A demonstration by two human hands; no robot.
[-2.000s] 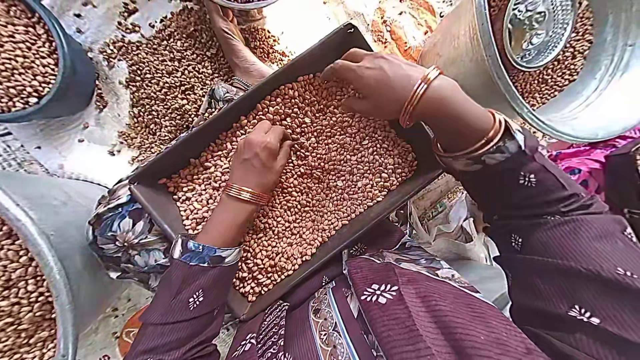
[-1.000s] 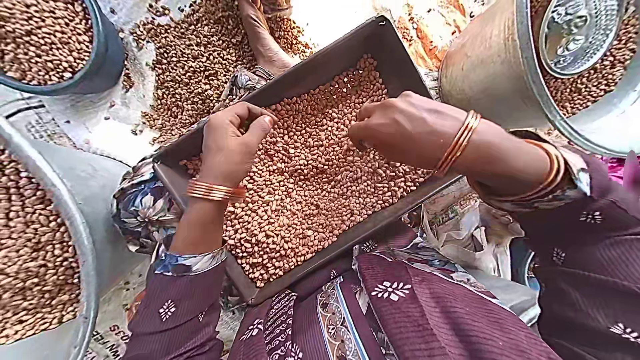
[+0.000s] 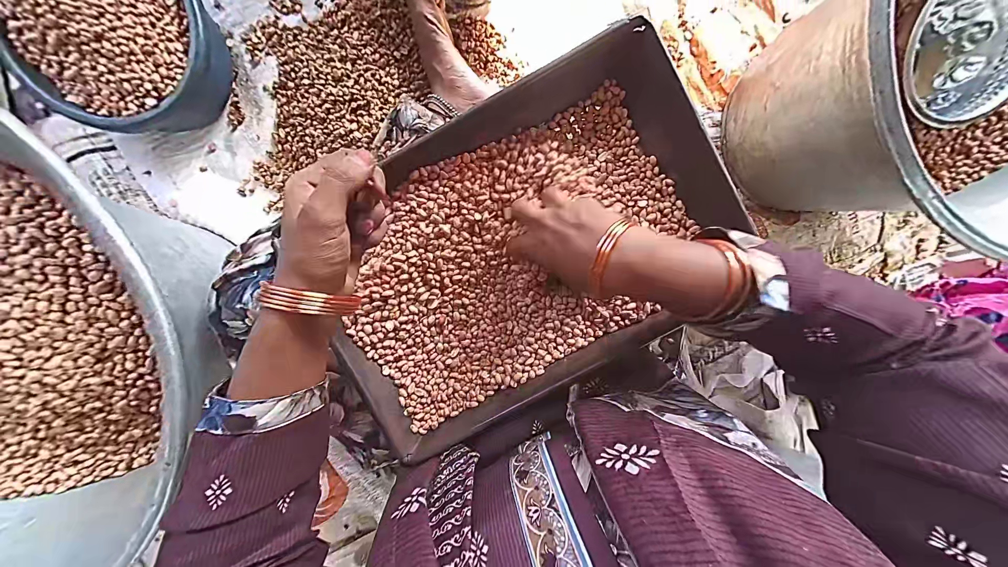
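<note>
A dark rectangular tray [image 3: 673, 106] rests tilted on my lap, its bottom spread with reddish-brown shelled peanuts [image 3: 449, 315]. My left hand [image 3: 327, 220] is over the tray's left edge with its fingers curled in; whether something small is inside them is hidden. In the middle of the tray, my right hand [image 3: 563, 240] touches the peanuts with bent, slightly spread fingers. Some nuts just beyond its fingertips are blurred by motion. Copper-coloured bangles circle both wrists.
A metal tub of nuts [image 3: 169, 331] stands at the left, a blue-grey bucket of nuts [image 3: 209, 71] at the upper left. More nuts [image 3: 339, 71] lie heaped on a sheet beside a bare foot [image 3: 453, 67]. At the right is a metal pot [image 3: 811, 110] holding nuts and a perforated metal dish [image 3: 961, 59].
My right hand has come down from above the nuts into the middle of them. My left hand, among the nuts two seconds ago, is now at the tray's left edge.
</note>
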